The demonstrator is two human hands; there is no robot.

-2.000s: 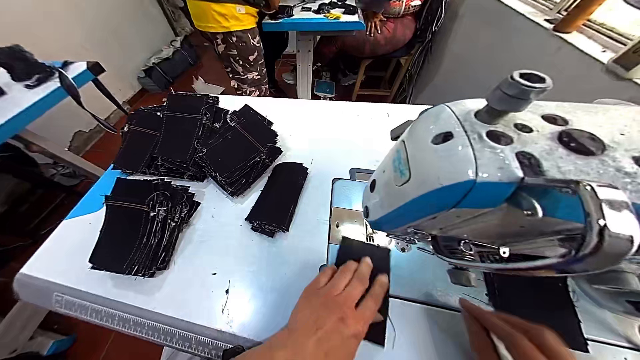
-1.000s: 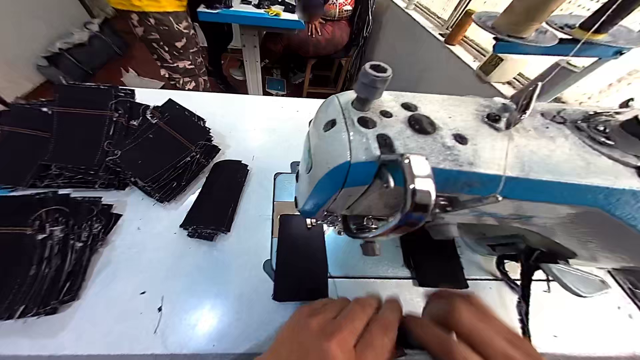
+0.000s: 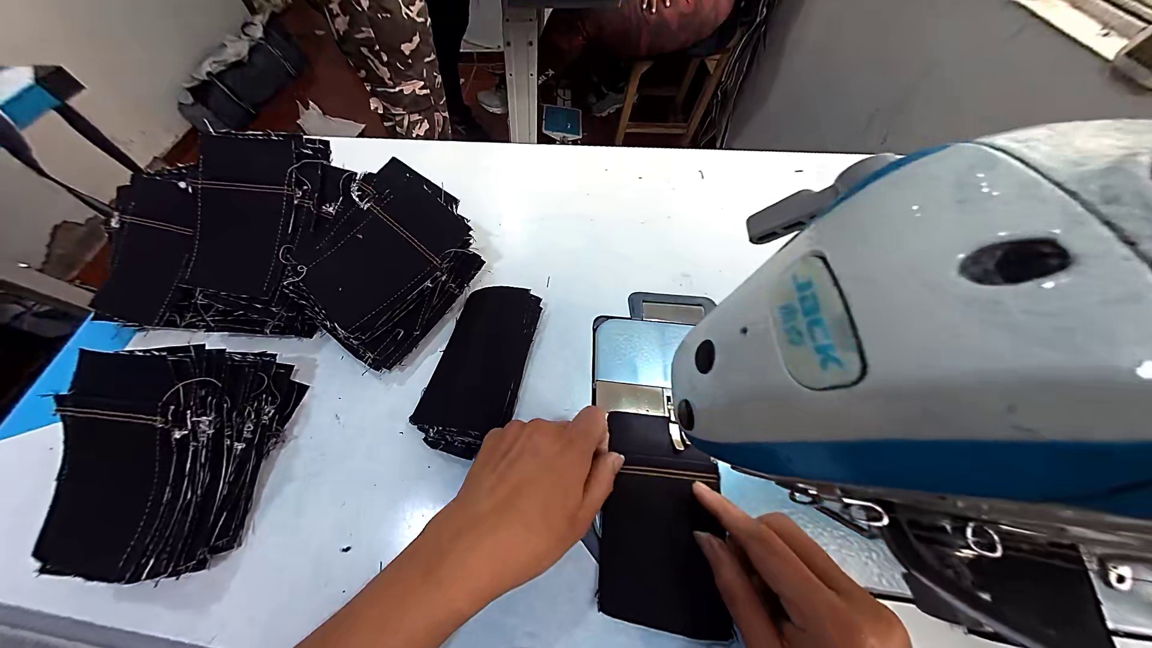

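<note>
A dark denim piece [image 3: 661,558] with a double line of tan stitching lies on the sewing machine's bed, its far end beside the presser foot [image 3: 677,436]. At its left edge, by the stitching, is my left hand [image 3: 540,495], fingers bent and thumb tip at the fabric. My right hand [image 3: 792,576] rests on its right side, index fingertip near the stitching and the other fingers curled. The white and blue Jack sewing machine [image 3: 954,360] hides the needle. Left of my hands lies a narrow stack of dark denim pieces [image 3: 477,364].
Stitched denim stacks [image 3: 243,216] lie at the table's far left, with another stack [image 3: 112,468] nearer. More dark cloth [image 3: 1017,585] lies under the machine arm at right. Beyond the white table [image 3: 558,198] are a person's camouflage trousers [image 3: 396,63] and a wooden stool [image 3: 675,99].
Both hands have moved forward from the near table edge to the piece by the presser foot. Tan stitching now shows across that piece. The view has shifted left and closer.
</note>
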